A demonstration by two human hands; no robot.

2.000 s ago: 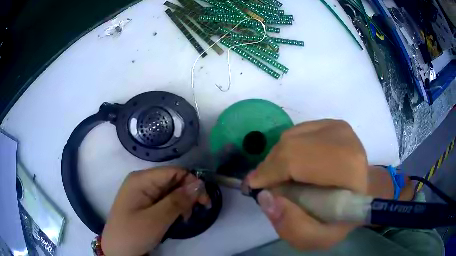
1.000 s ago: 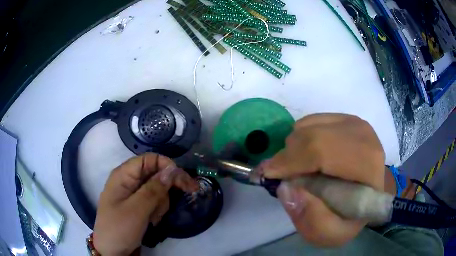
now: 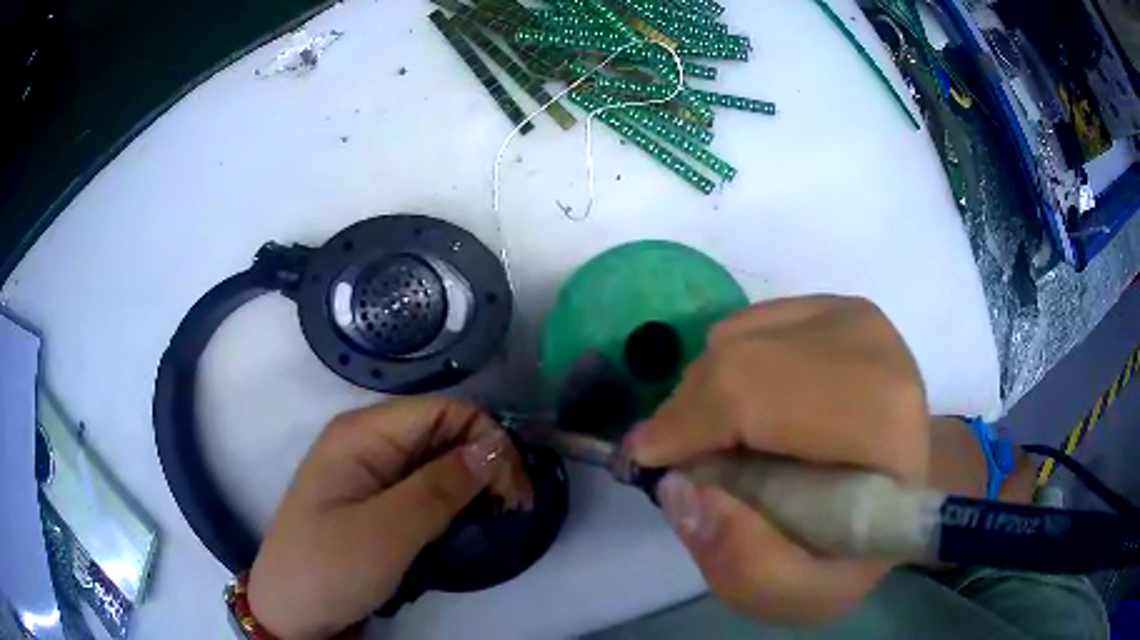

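My right hand holds a soldering iron like a pen, its tip pointing left to my left fingertips. My left hand is pinched over an open black ear cup; what its fingertips grip is too small and blurred to tell. A tiny greenish piece shows at the iron's tip. The black headband curves to the speaker side of the other ear cup. A green disc with a dark centre hole lies beyond my right hand, a dark lump on its near edge.
Green PCB strips lie piled at the far side, with a thin solder wire looping from them toward the ear cups. A pale green phone-like rectangle lies at the left edge. A blue tray with parts stands at the right.
Since one second ago, the iron's tip has moved slightly left and down to my left fingertips. My left hand has shifted right, covering the small green board seen there before.
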